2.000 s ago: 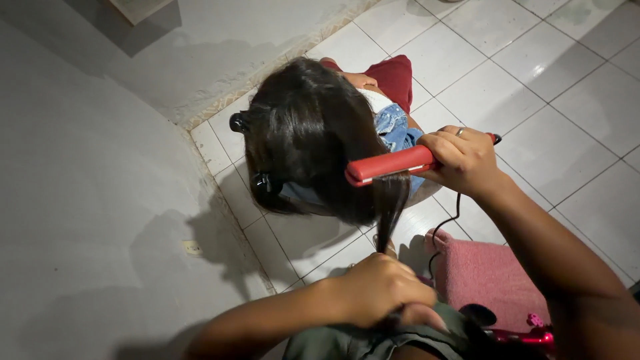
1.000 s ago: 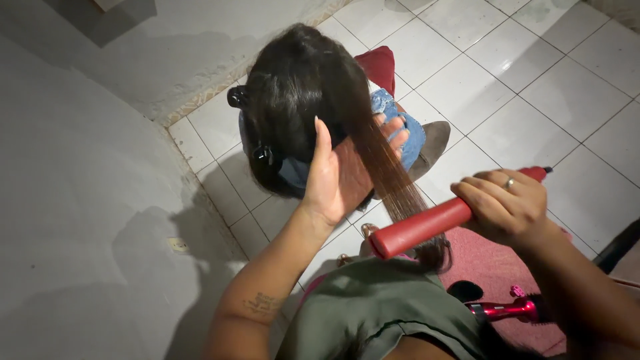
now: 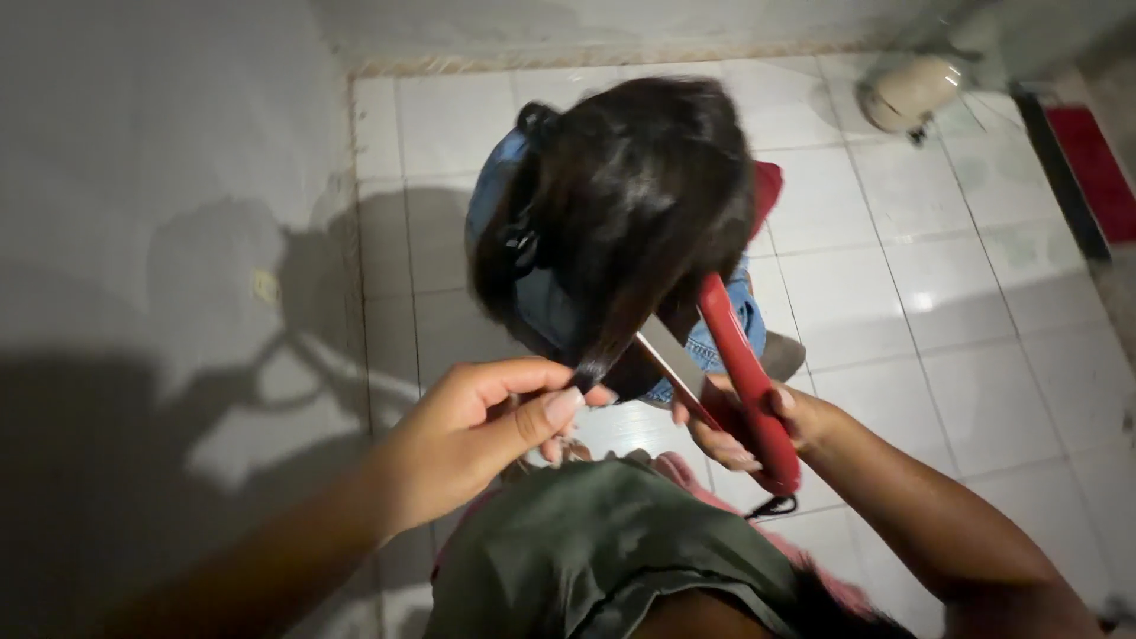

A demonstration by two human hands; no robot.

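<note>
A person with long dark hair (image 3: 639, 177) sits below me, in denim (image 3: 497, 191). My left hand (image 3: 506, 426) pinches the lower end of a lock of hair (image 3: 612, 333) between thumb and fingers. In my right hand (image 3: 754, 422) is a red hair straightener (image 3: 738, 346), its two arms spread apart, beside the right side of that lock. The far tip of its right arm is close against the hair. Black hair clips (image 3: 522, 240) hold hair on the left side of the head.
A wall (image 3: 177, 177) rises close on the left, and another stands beyond the white tiled floor (image 3: 887, 311). A beige rounded object (image 3: 914, 93) is at the upper right, a red strip (image 3: 1092, 169) at the right edge. Pink cloth (image 3: 825, 577) lies beside my clothing.
My left hand, open behind the hair a second ago, now pinches a lock's end. The straightener, closed around hair before, is now spread apart and angled upward. The view has shifted.
</note>
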